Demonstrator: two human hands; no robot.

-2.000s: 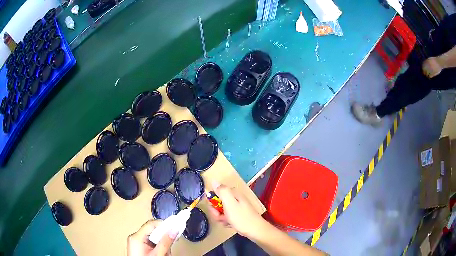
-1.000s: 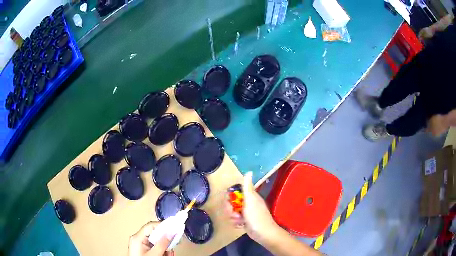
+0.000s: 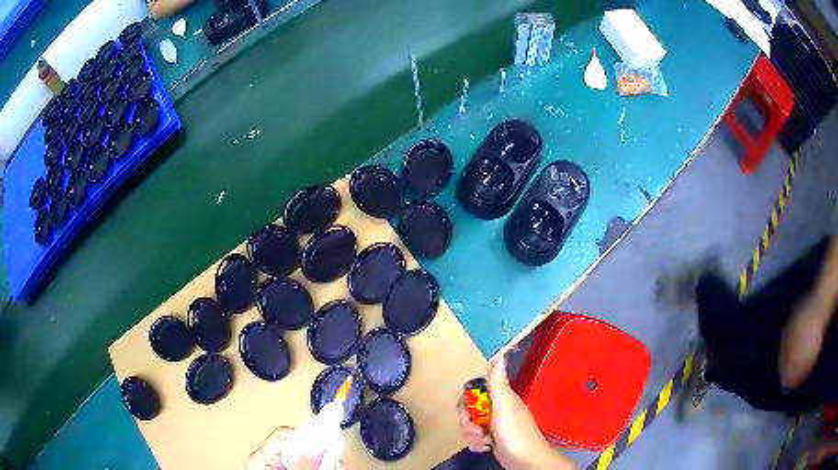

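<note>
My left hand [image 3: 272, 450], cut by the bottom edge, holds a white glue bottle [image 3: 317, 435] with its orange nozzle [image 3: 345, 389] over a glossy black oval cover [image 3: 333, 393] near the front of the cardboard sheet [image 3: 220, 418]. Whether the tip touches the cover cannot be told. My right hand [image 3: 505, 418] is closed around a red-yellow lighter [image 3: 478, 402] with a black end, at the cardboard's right corner. Several more black covers lie on the cardboard, and some lie partly or fully on the teal bench beyond.
Two black twin-cup housings [image 3: 548, 213] stand on the bench [image 3: 606, 147]. Behind are a white box [image 3: 632, 37], a second glue bottle [image 3: 595, 72] and a parts bag [image 3: 640, 81]. Blue tray [image 3: 165, 128] at left. Red stool [image 3: 588, 381] and a person's arm [image 3: 809, 330] at right.
The nozzle has gone from the cover beside the lower right one to the one left of it. My right hand with the lighter has moved right, away from the covers. The person at right has come nearer.
</note>
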